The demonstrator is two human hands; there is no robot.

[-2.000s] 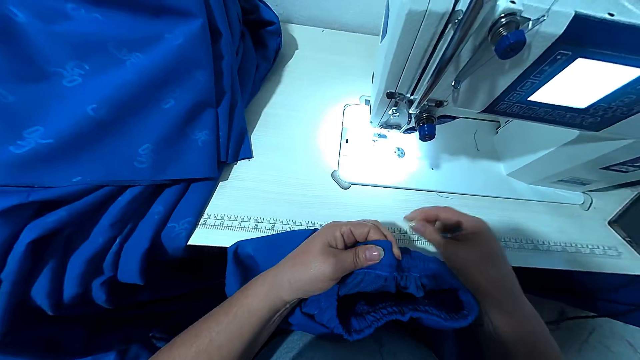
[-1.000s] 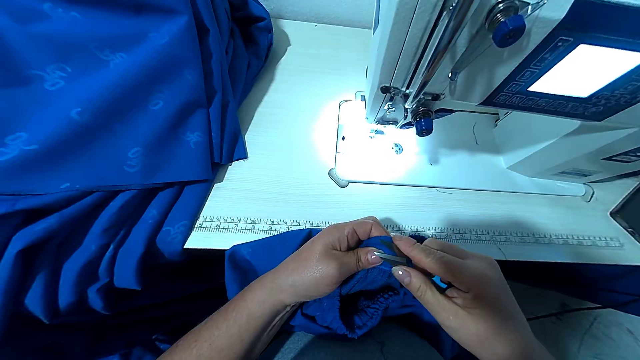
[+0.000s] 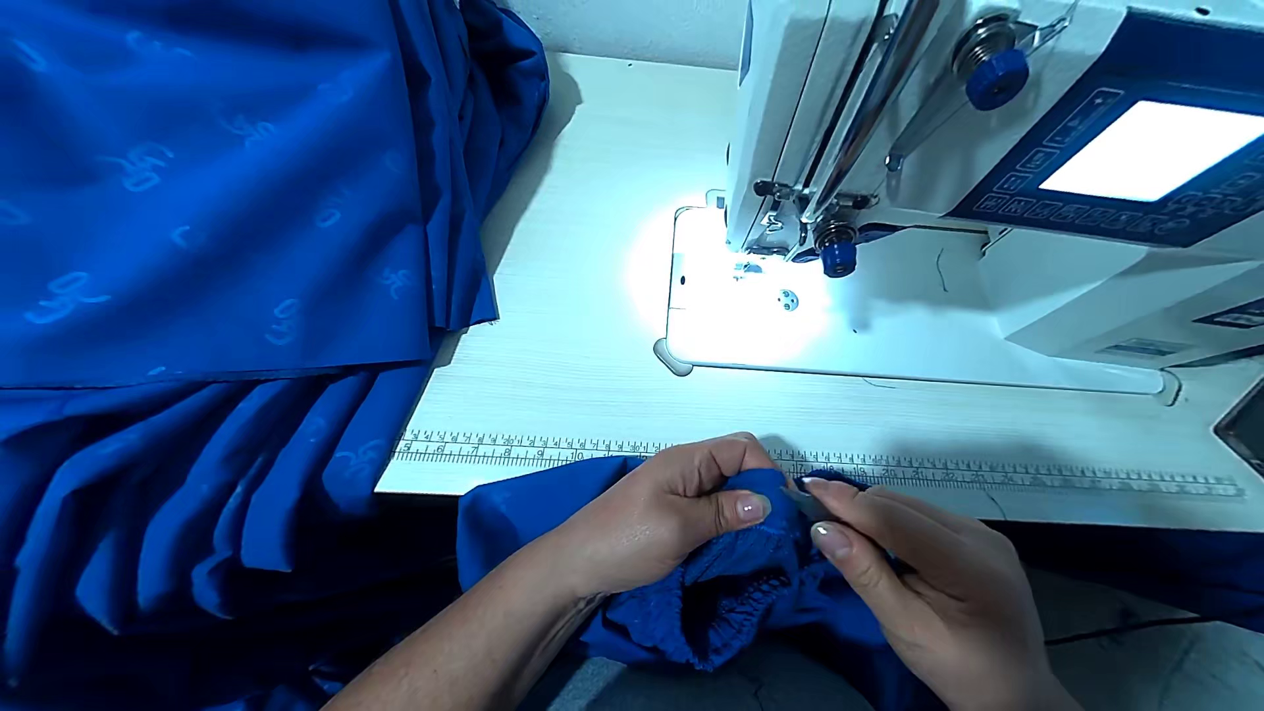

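A gathered blue fabric piece (image 3: 731, 583) lies over the table's front edge, its ruffled opening facing up. My left hand (image 3: 681, 509) pinches its upper edge between thumb and fingers. My right hand (image 3: 918, 573) holds a small metal tool (image 3: 808, 506), perhaps thread snips, mostly hidden in the fingers, with its tip at the fabric beside my left thumb. Beyond both hands, the lit needle area of a sewing machine (image 3: 780, 237) stands over its bed plate (image 3: 889, 336).
A ruler tape (image 3: 513, 449) runs along the front of the pale table (image 3: 563, 365). Large printed blue fabric (image 3: 217, 197) covers the left side and hangs in folds over the edge. The machine's control panel (image 3: 1126, 148) is at upper right, and a dark object (image 3: 1242, 430) lies at the right edge.
Two seconds ago my right hand was raised apart from the fabric; it has come down and left, and the tool's tip is now at the edge that my left hand pinches.
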